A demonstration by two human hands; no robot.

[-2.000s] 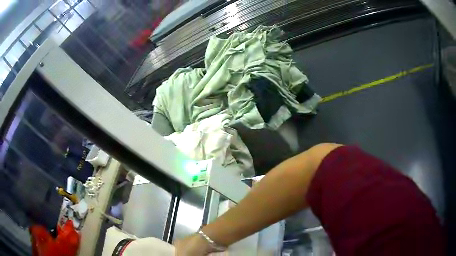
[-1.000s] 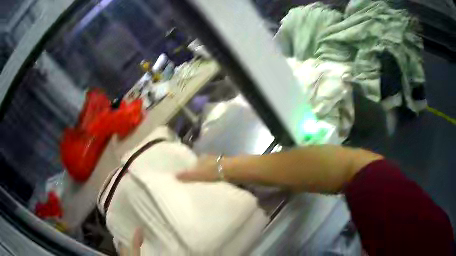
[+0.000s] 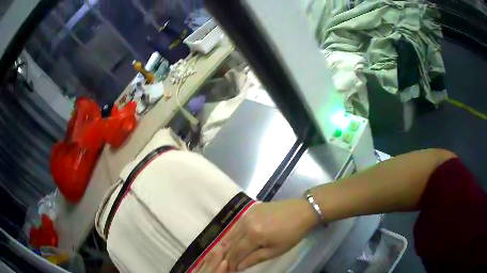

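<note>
A thick folded cream curtain [image 3: 176,186] lies in front of me at the bottom centre. A dark tie band with a red edge [image 3: 130,183] runs around its far left end. A second, wider dark tie band with a red edge [image 3: 216,229] lies across its near part. My right hand [image 3: 269,226], bare with a silver bracelet, is on this second band, its fingers bent at the red edge. Fingertips also show at the bottom edge beside it; whether they belong to my left hand is unclear. The underside of the curtain is hidden.
A white-framed machine [image 3: 299,58] with a green light rises close on the right, beside a metal plate [image 3: 248,144]. Red plastic bags [image 3: 80,152] and small items lie on a beige table edge [image 3: 205,69]. Green cloth [image 3: 374,37] is heaped behind the frame.
The view has swung left and down, bringing the cream curtain fully in. My right hand, flat on the curtain a second ago, is now lower on it, at a second band that was not visible then.
</note>
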